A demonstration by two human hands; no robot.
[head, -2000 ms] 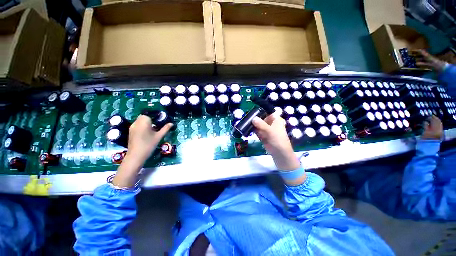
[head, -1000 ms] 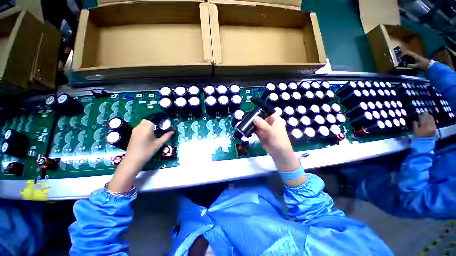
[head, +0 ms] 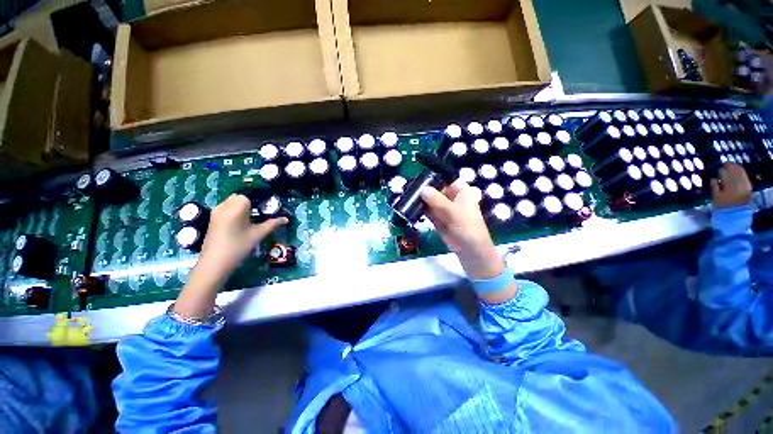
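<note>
A long green circuit board (head: 330, 233) lies in front of me with rows of pale footprint marks. My left hand (head: 233, 227) is on a black capacitor (head: 270, 206) with a pale round top, at the middle of the board. My right hand (head: 458, 219) holds another black capacitor (head: 413, 199), tilted above the board. A further dark cylinder shows behind the right fingers. Standing capacitors (head: 294, 161) fill short rows at the back, and more (head: 530, 182) stand in dense rows to the right.
Two open, empty cartons (head: 225, 72) stand behind the board. Brown cartons (head: 51, 110) are at the left, and a smaller open carton (head: 678, 51) is back right. A silver rail (head: 339, 292) runs along the near edge with a yellow clip (head: 69, 329). Another person's hand (head: 731, 185) is at right.
The view has shifted a little, with cartons higher in the picture. My hands keep nearly the same poses. The other person's arm at the far right has left the small carton.
</note>
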